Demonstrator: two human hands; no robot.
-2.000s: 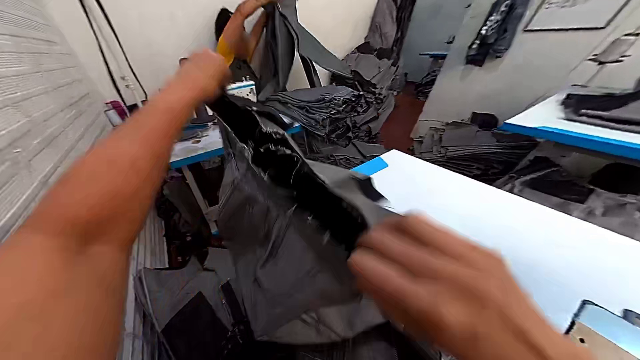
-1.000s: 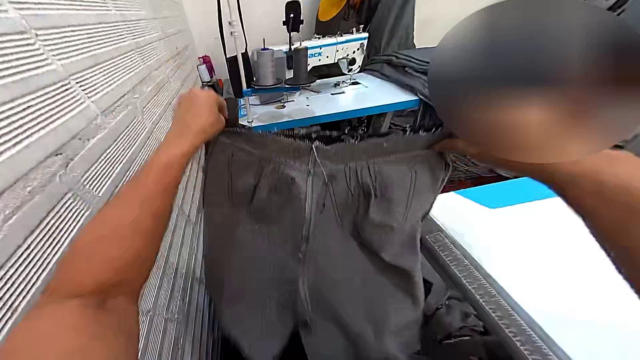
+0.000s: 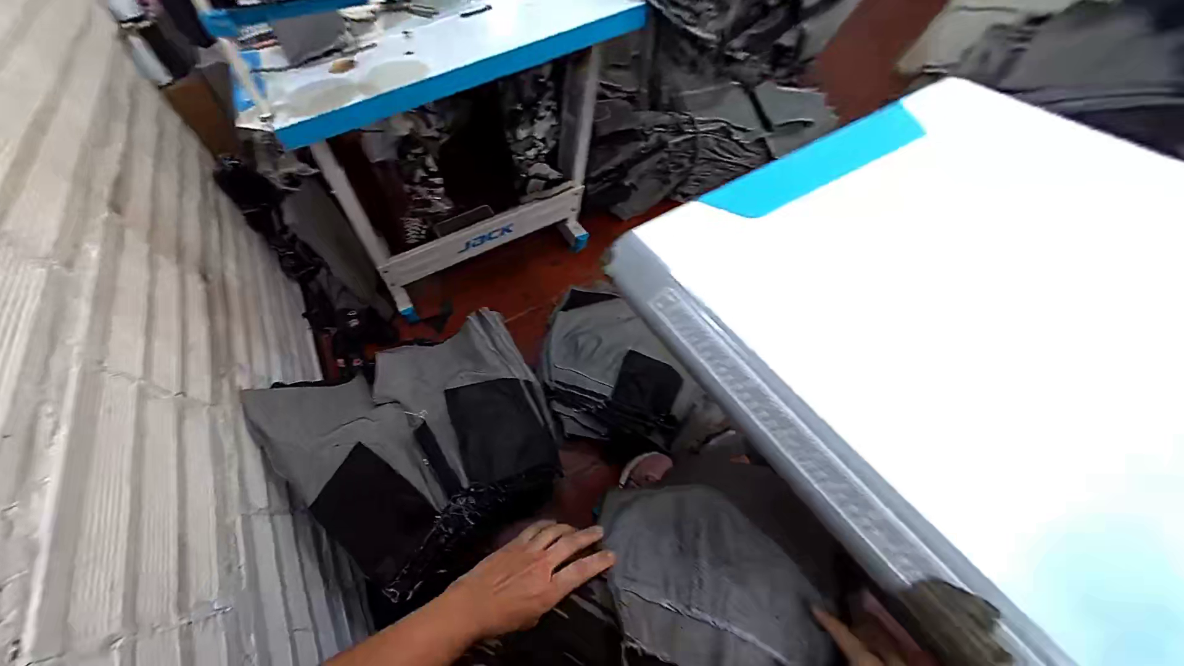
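My left hand (image 3: 536, 573) reaches low over dark cloth, its fingers apart and the fingertips at the left edge of a grey fabric piece (image 3: 703, 564). At the bottom right, partly cut off by the frame, my right hand (image 3: 856, 643) touches the right side of that same grey piece; only a finger and part of the hand show. Beyond my left hand, grey garment pieces with black patches (image 3: 499, 430) lie low on the floor, and another folded grey stack (image 3: 615, 365) lies behind them.
A white table (image 3: 906, 305) with a blue corner fills the right side. A ribbed wall (image 3: 157, 416) rises close on the left. Ahead stands a sewing table (image 3: 462, 74) with a blue edge and metal legs. Heaped grey cloth (image 3: 703, 129) lies beyond it.
The grey garment held stretched between both hands is no longer held up. Both hands have come down to cloth low beside the white table. The view has tilted sharply downward.
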